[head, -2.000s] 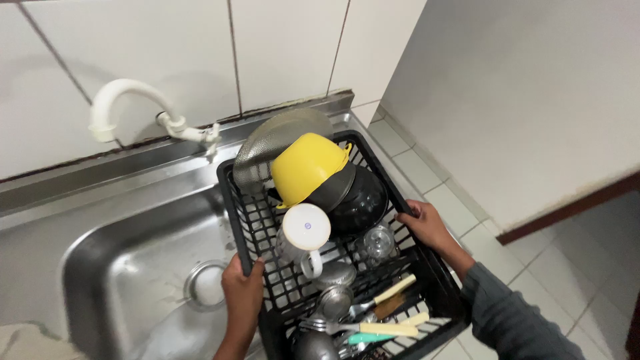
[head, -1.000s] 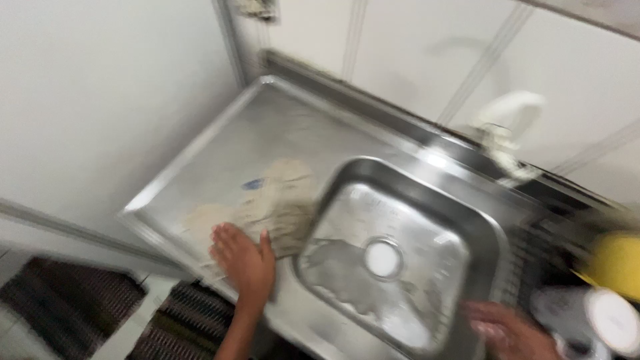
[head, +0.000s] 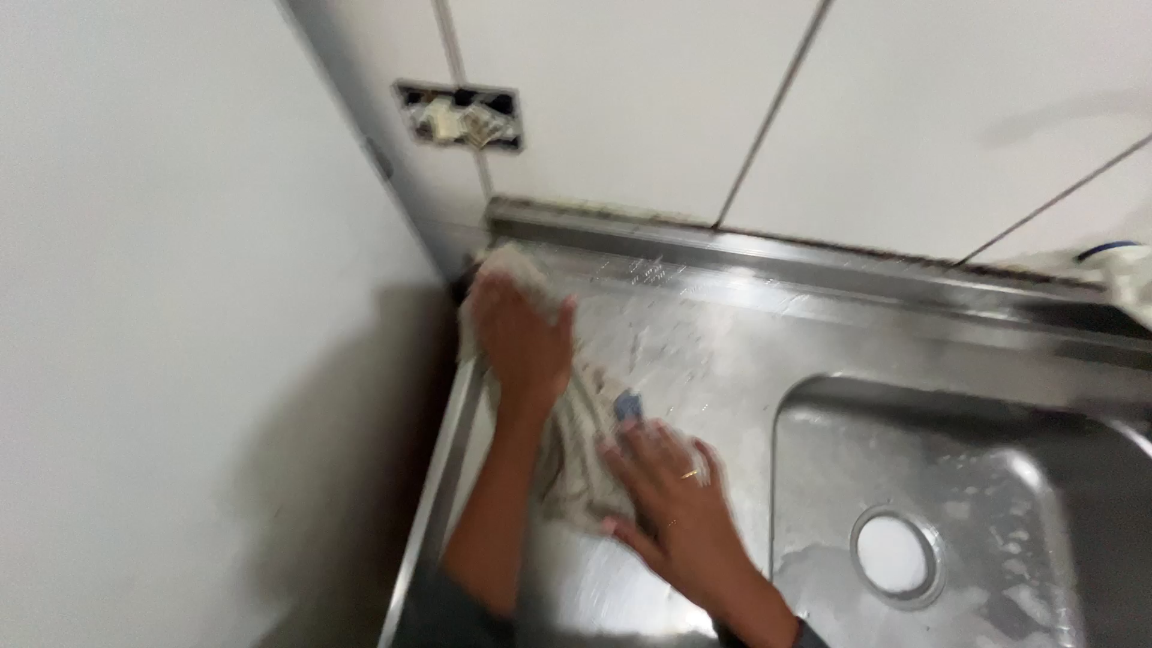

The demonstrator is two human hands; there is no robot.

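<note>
A damp-looking beige cloth (head: 576, 450) lies bunched on the stainless steel drainboard (head: 702, 342), left of the basin. My left hand (head: 522, 342) presses flat on the cloth's far end, at the back left corner of the drainboard. Nearer to me, my right hand (head: 675, 495), with a ring on one finger, rests spread at the cloth's right edge, next to a small blue patch (head: 628, 405) on it. Both hands are blurred, and neither has its fingers closed round the cloth.
The sink basin (head: 972, 504) with a white drain piece (head: 891, 553) is at the right. A raised steel rim (head: 810, 297) runs along the tiled wall. An uncovered wall box (head: 463, 117) is above the corner. A pale panel (head: 198, 270) stands at the left.
The view has swung left, away from the black dish rack. My hands let go of the rack's sides; the left went to the cloth first, and now the right is at it too.
</note>
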